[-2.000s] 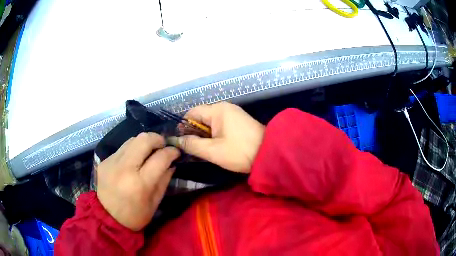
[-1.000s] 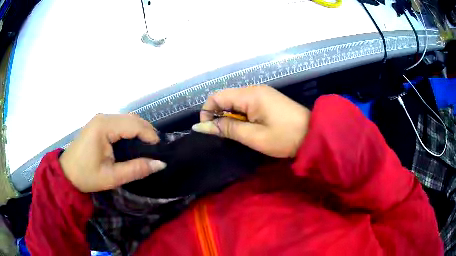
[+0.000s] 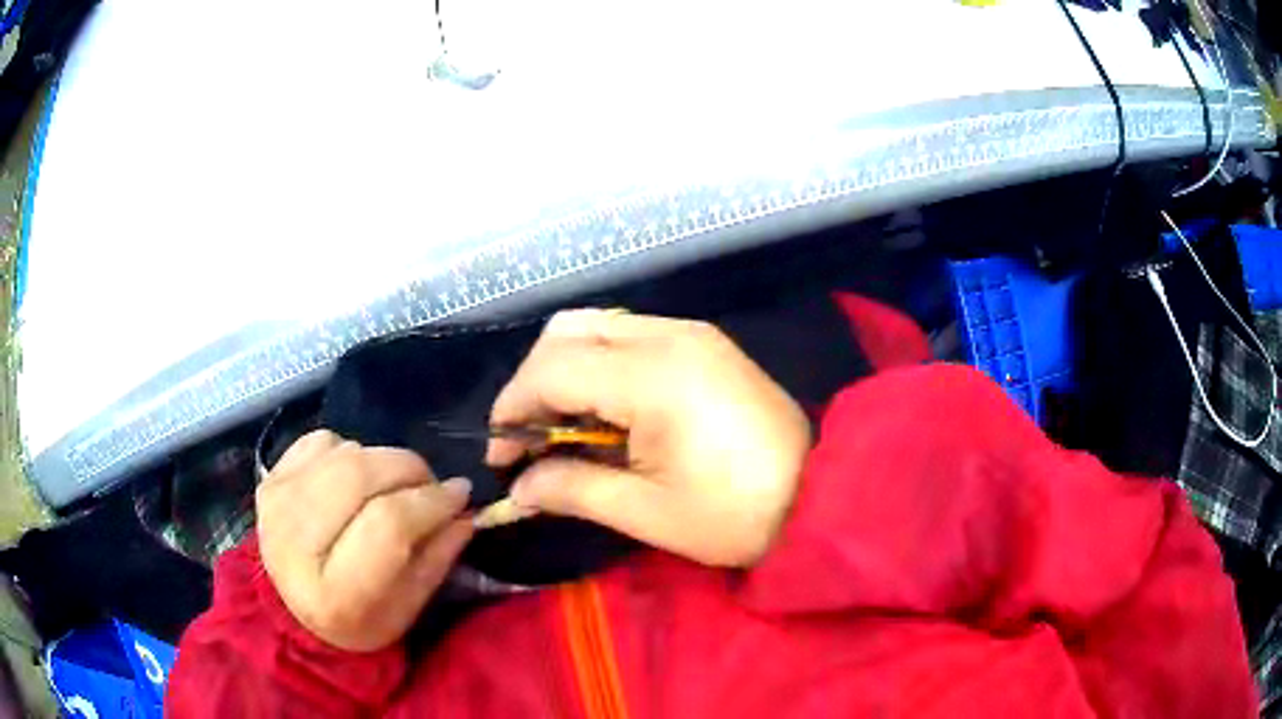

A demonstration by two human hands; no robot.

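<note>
The black fabric (image 3: 408,386) lies across my lap below the table edge. My left hand (image 3: 368,541) pinches its lower edge between thumb and fingers. My right hand (image 3: 654,436) is just to the right, its thumb tip near the left fingertips. It holds the thread snips (image 3: 588,436), orange body in the fingers and dark blades pointing left over the fabric. A little plaid fabric shows below the hands. Whether the right fingertips also grip the fabric cannot be told.
The white machine table (image 3: 352,155) has a ruler tape (image 3: 675,211) along its near edge. Blue crates (image 3: 1005,330) stand below at right and lower left. Black cables and a white cord (image 3: 1188,386) hang at the right. More plaid fabric (image 3: 1223,450) lies at far right.
My hands have come together from being apart, the left closing on the fabric edge and the right moving down and left with the snips. The black fabric has shifted and spreads above the hands.
</note>
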